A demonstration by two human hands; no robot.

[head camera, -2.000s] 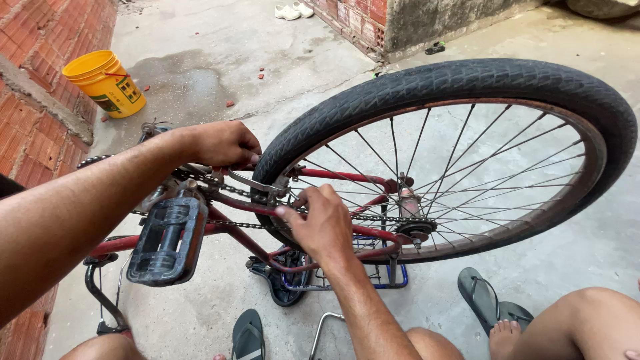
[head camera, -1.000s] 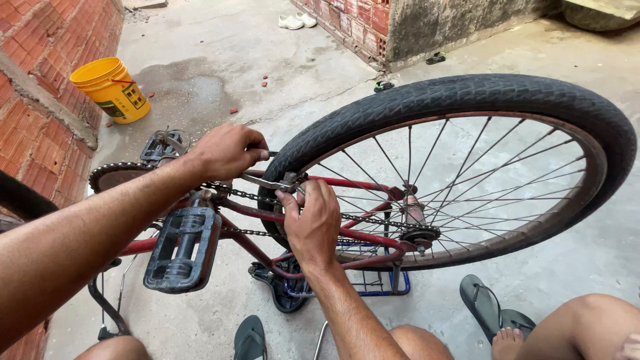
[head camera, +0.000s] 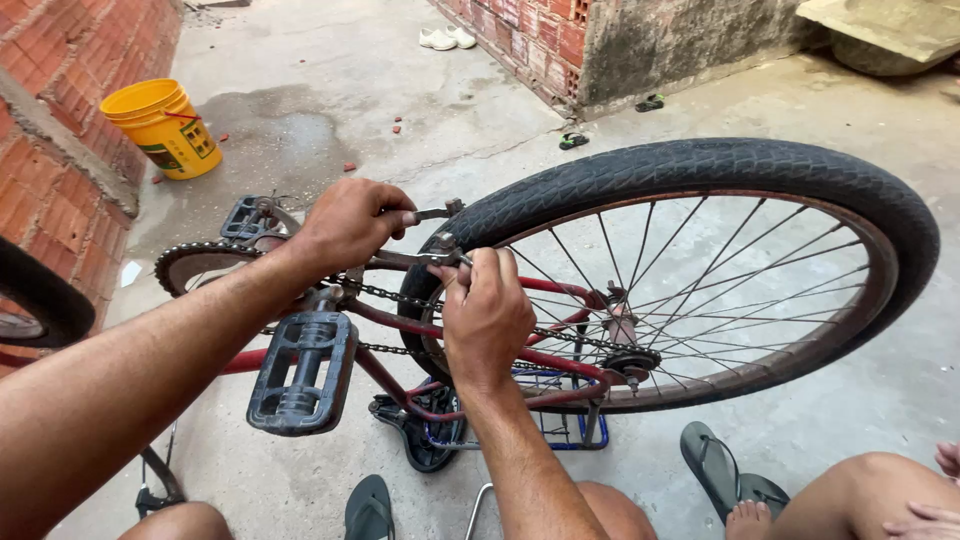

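Observation:
A red bicycle frame (head camera: 390, 315) is upside down, its rear wheel's black tire (head camera: 675, 161) at the right. My left hand (head camera: 356, 217) pinches one metal brake arm (head camera: 435, 214) beside the tire. My right hand (head camera: 487, 307) has its thumb and fingers on the end of the other brake arm (head camera: 405, 257), near its bolt; whether it holds a small part there is hidden. The chain (head camera: 390, 291) runs below my hands from the chainring (head camera: 202, 262) to the rear sprocket (head camera: 634, 360). A black pedal (head camera: 304, 375) is below my left forearm.
A yellow bucket (head camera: 165, 131) stands by the brick wall at the left. The saddle (head camera: 424, 435) and blue rear rack (head camera: 525, 442) rest at the floor. Another person's bare leg (head camera: 877, 487) and grey flip-flops (head camera: 709, 457) are at the lower right. White shoes (head camera: 446, 37) lie far back.
Both hands have stayed at the brake arms beside the tire. My left hand has shifted up, and the arm it pinches now stands apart from the other one.

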